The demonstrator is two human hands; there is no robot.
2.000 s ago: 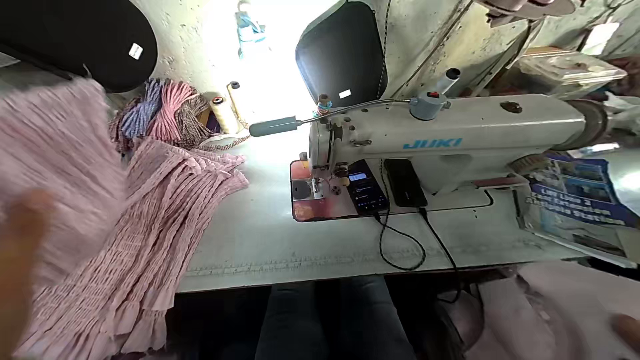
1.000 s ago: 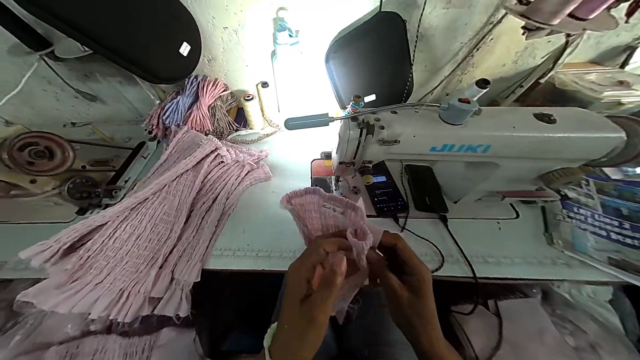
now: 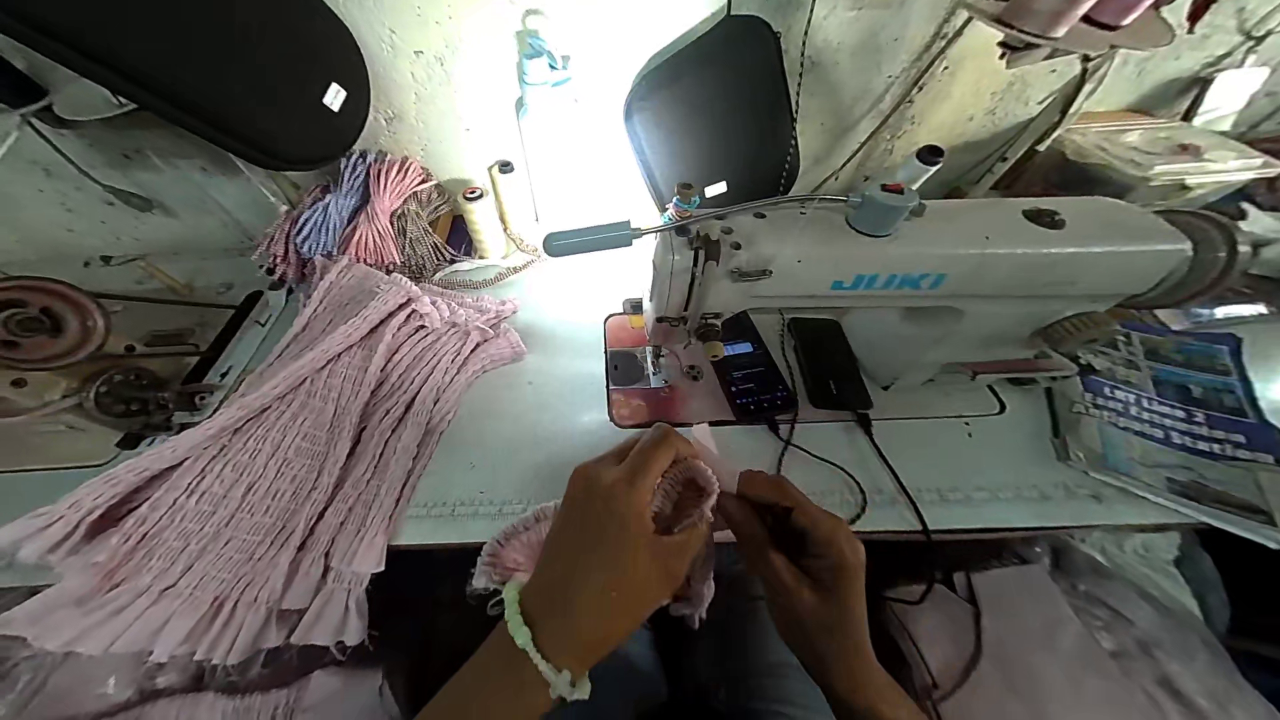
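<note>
My left hand (image 3: 620, 545), with a pale bracelet at its wrist, grips a gathered pink fabric piece (image 3: 518, 548) whose upper edge is rolled into a loop. My right hand (image 3: 805, 565) pinches the same fabric at its right side, where a flat pale pink strip (image 3: 708, 450) sticks up between the hands. Both hands are at the table's front edge, just below the needle area of a white Juki sewing machine (image 3: 950, 250). A heap of shirred pink fabric pieces (image 3: 290, 430) lies on the table to the left.
Two phones (image 3: 752, 368) with cables lie under the machine arm. Thread cones (image 3: 482, 222) and bundled cords (image 3: 375, 210) stand behind the heap. A slim lamp (image 3: 590, 239) reaches left from the machine. A printed plastic bag (image 3: 1180, 420) is at the right; another machine's handwheel (image 3: 48, 322) is at far left.
Two seconds ago the hands were far apart, the left one by raised pink fabric. One second ago both held a piece before the machine; now they hold it lower, with its edge rolled.
</note>
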